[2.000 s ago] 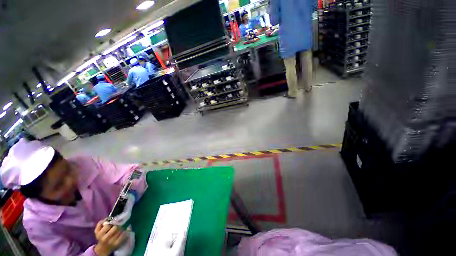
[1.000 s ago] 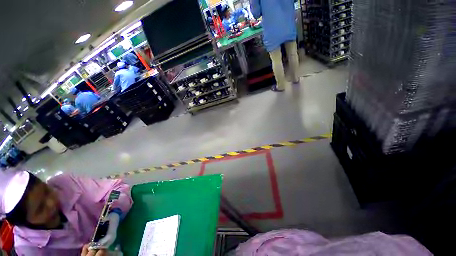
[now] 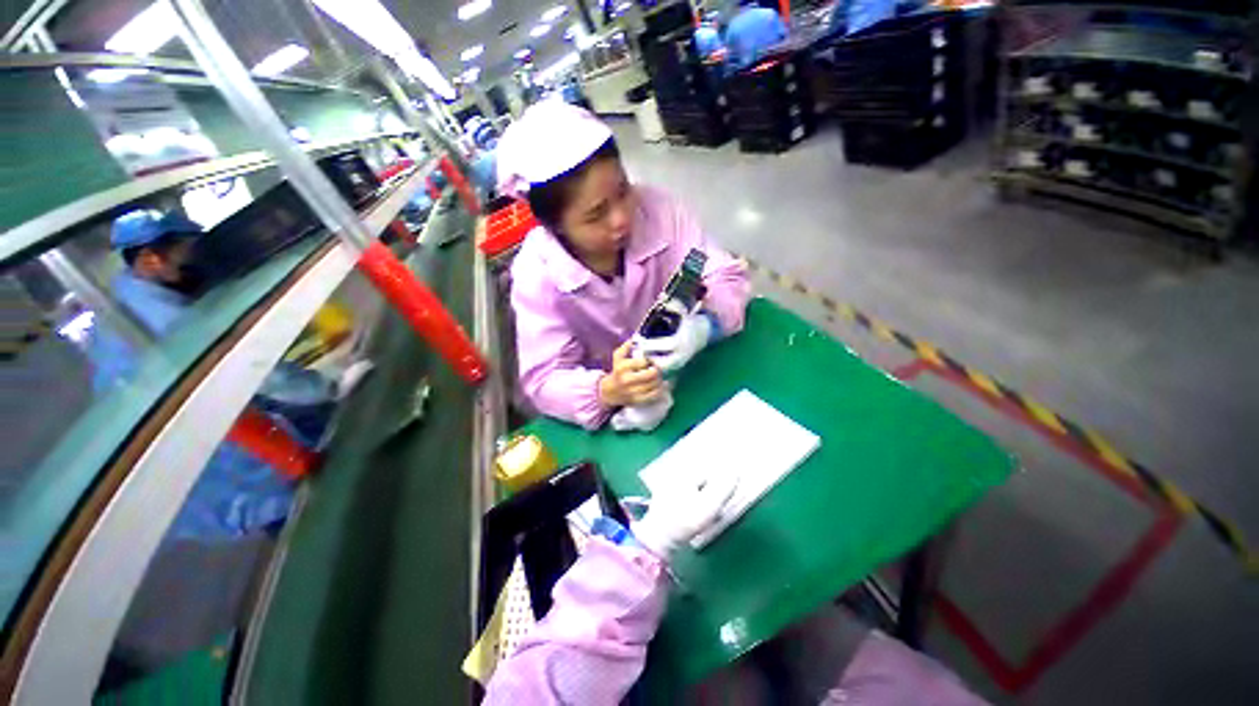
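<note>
My left hand (image 3: 682, 516), in a white glove with a pink checked sleeve, lies over the near edge of white paper (image 3: 743, 444) on the green-matted table (image 3: 884, 462). Its fingers are stretched out and somewhat apart, with nothing visible in them. My right hand is not in view; only pink cloth shows at the bottom edge. A person in pink opposite holds a circuit board (image 3: 666, 315) tilted up in both hands.
A black tray (image 3: 597, 486) with a cream label sheet (image 3: 514, 623) stands left of my sleeve. A yellow round container (image 3: 523, 462) is behind it. The green conveyor (image 3: 373, 517) runs along the left, with red-wrapped posts (image 3: 421, 313). A blue-clothed worker is beyond it.
The view has swung left, bringing in the conveyor, tray and yellow container. My left hand has come into view over the paper. The person opposite still holds the board.
</note>
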